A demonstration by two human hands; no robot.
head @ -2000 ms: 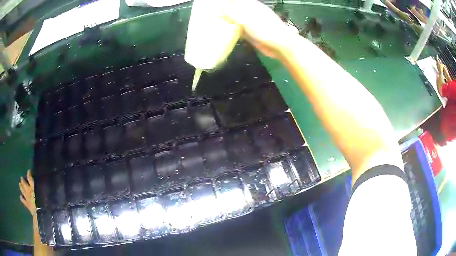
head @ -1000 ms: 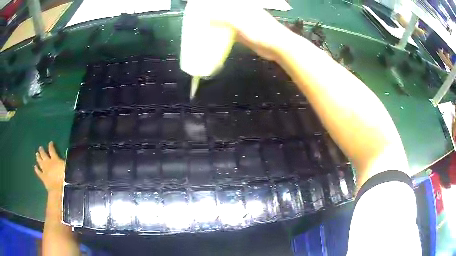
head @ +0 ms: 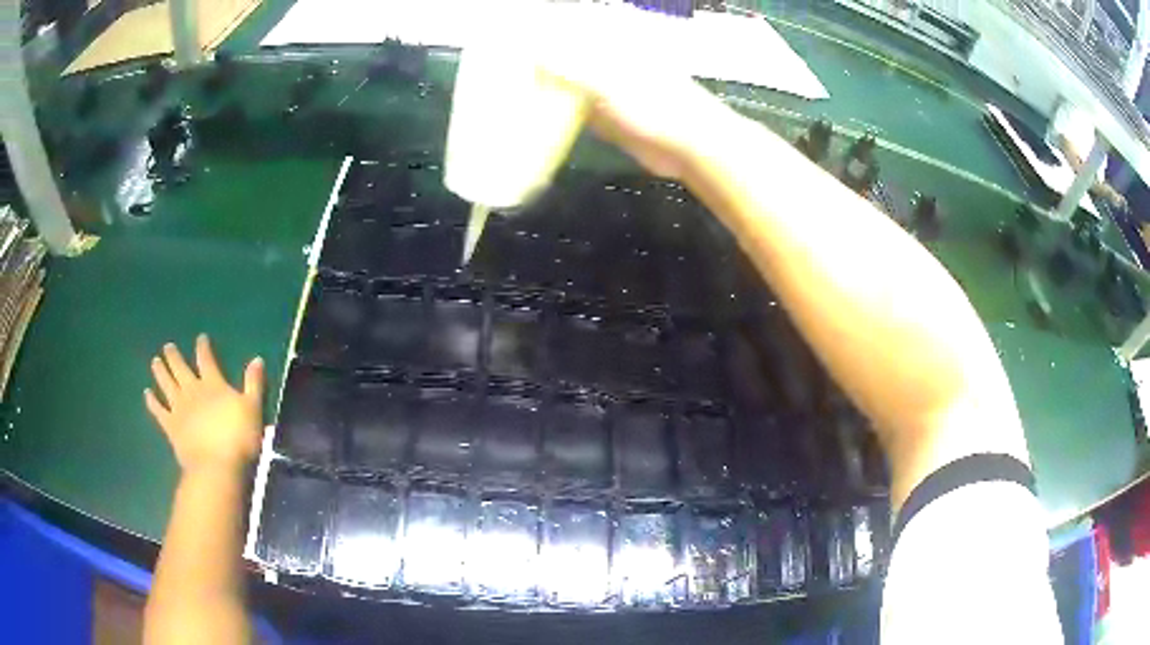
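Black glossy pieces [head: 505, 428] lie edge to edge in rows on the bench, with a thin white edge of a sheet [head: 262, 498] showing along their left side. My right hand [head: 618, 95] is shut on a pale squeeze bottle [head: 511, 139], held nozzle down over the back rows; the fingers are washed out by glare. Whether the tip touches a piece I cannot tell. My left hand [head: 212, 410] is open, palm down with fingers spread, on the green bench just left of the pieces.
White sheets [head: 769, 57] and a tan sheet [head: 139, 38] lie at the back. A pale upright [head: 38, 176] and a stack of sheets [head: 15, 296] stand at the left. Blue crates show at the lower left [head: 44, 580] and lower right [head: 1074, 586].
The view has swung left, so the pieces sit further right and the left stack shows. The bottle stays in my right hand over the pieces. My left hand shows more fully, fingers spread.
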